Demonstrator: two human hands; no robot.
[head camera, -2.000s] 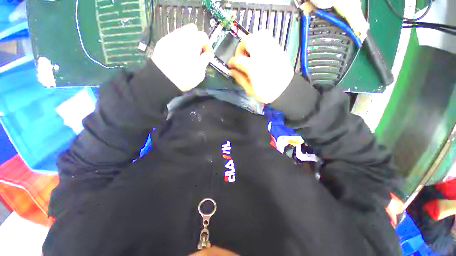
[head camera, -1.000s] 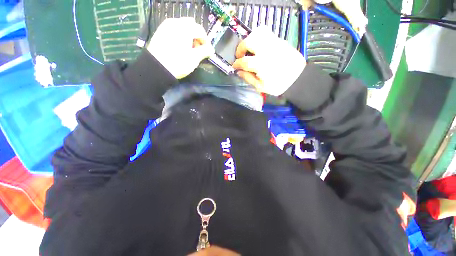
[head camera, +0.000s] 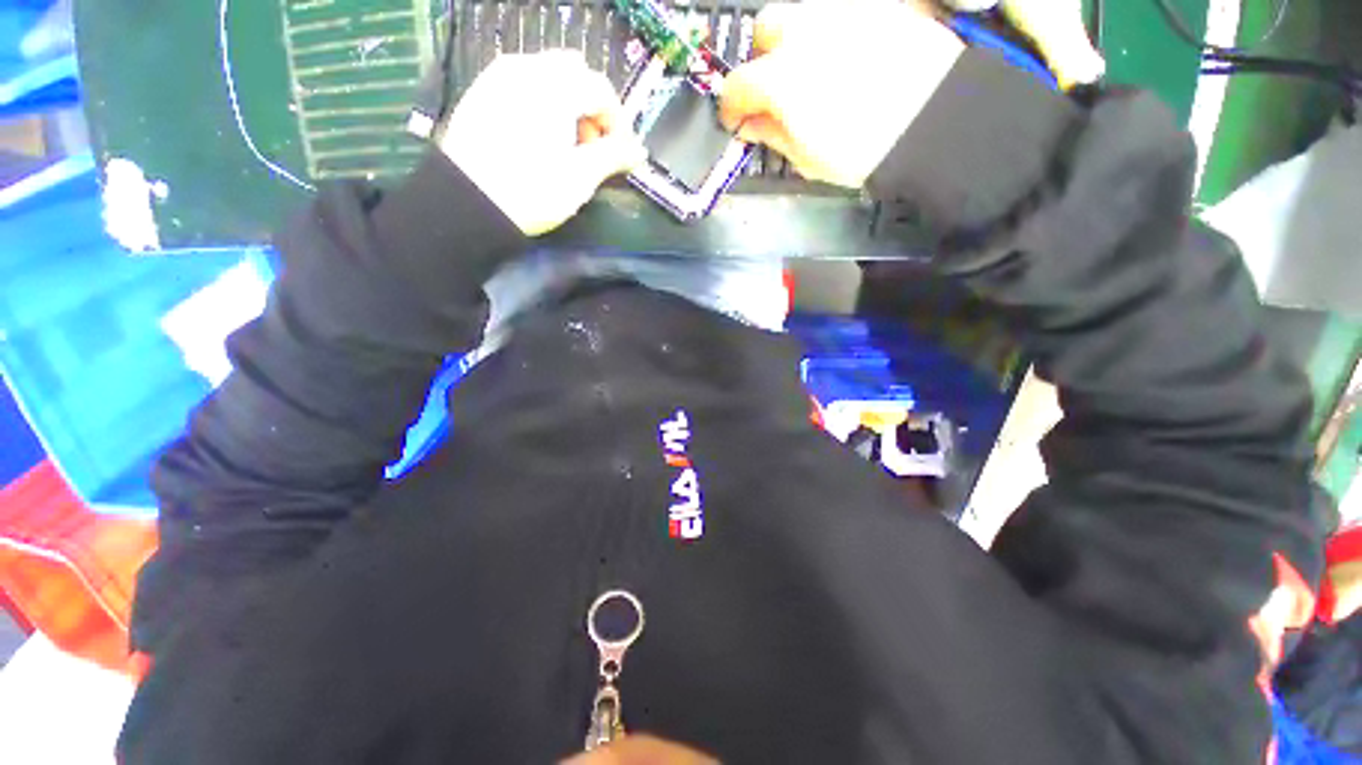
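Observation:
A palm-sized front cover (head camera: 692, 199) with a pale edge and a flat dark grey centre lies at the bench's front edge, turned cornerwise to me. A small green circuit board (head camera: 653, 26) with red parts or wires adjoins its far side. My left hand (head camera: 541, 138) grips the cover's left side between thumb and finger. My right hand (head camera: 829, 93) is at the cover's right side, fingertips against its upper right edge by the board; whether they grip it is hard to tell.
A ribbed mat (head camera: 515, 27) lies under the work. Blue handles (head camera: 1004, 45) and a whitish tool (head camera: 1058, 33) are partly behind my right hand. A thin white wire (head camera: 239, 127) lies left. Blue bins (head camera: 105, 381) stand at left, black cables (head camera: 1282, 63) at upper right.
My right hand has moved up and right, from the cover's lower right corner to its upper right edge, showing more of the cover. The right forearm has swung over the blue handles. My left hand stays.

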